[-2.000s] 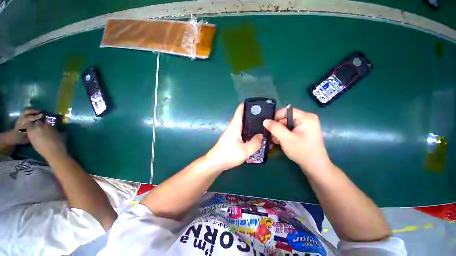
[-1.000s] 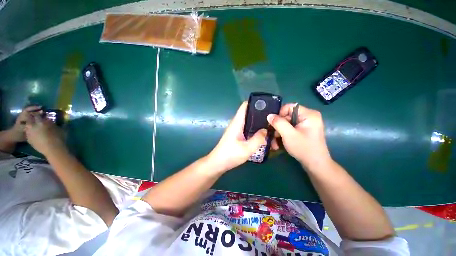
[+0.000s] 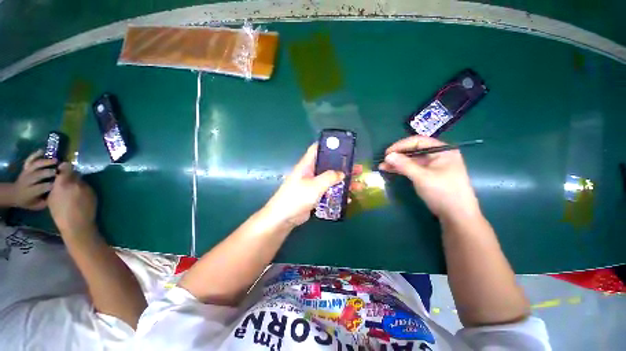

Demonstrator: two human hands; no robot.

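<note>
A black phone housing (image 3: 335, 164) is held upright in my left hand (image 3: 299, 186), which grips its lower left side with the thumb across the middle. Its round silver speaker is at the top and its patterned circuit board at the bottom. My right hand (image 3: 429, 173) is to the right, apart from the phone, and holds dark tweezers (image 3: 439, 148) lying almost level, one end pointing right. The tip near the fingers is too small to make out. Another open phone housing (image 3: 447, 104) with a red wire lies beyond my right hand.
An orange-brown strip pack (image 3: 199, 51) lies at the far side. Yellow-green tape patches (image 3: 316, 67) are stuck to the green bench (image 3: 254, 123). A phone (image 3: 110, 128) lies at left, near a neighbouring person's hands (image 3: 49, 186) holding another phone (image 3: 53, 146). A white line (image 3: 197, 158) crosses the bench.
My right hand has moved away from the phone to the right, and the tweezers have swung from upright to nearly level. The neighbour's phone has turned upright. The whole view has shifted slightly.
</note>
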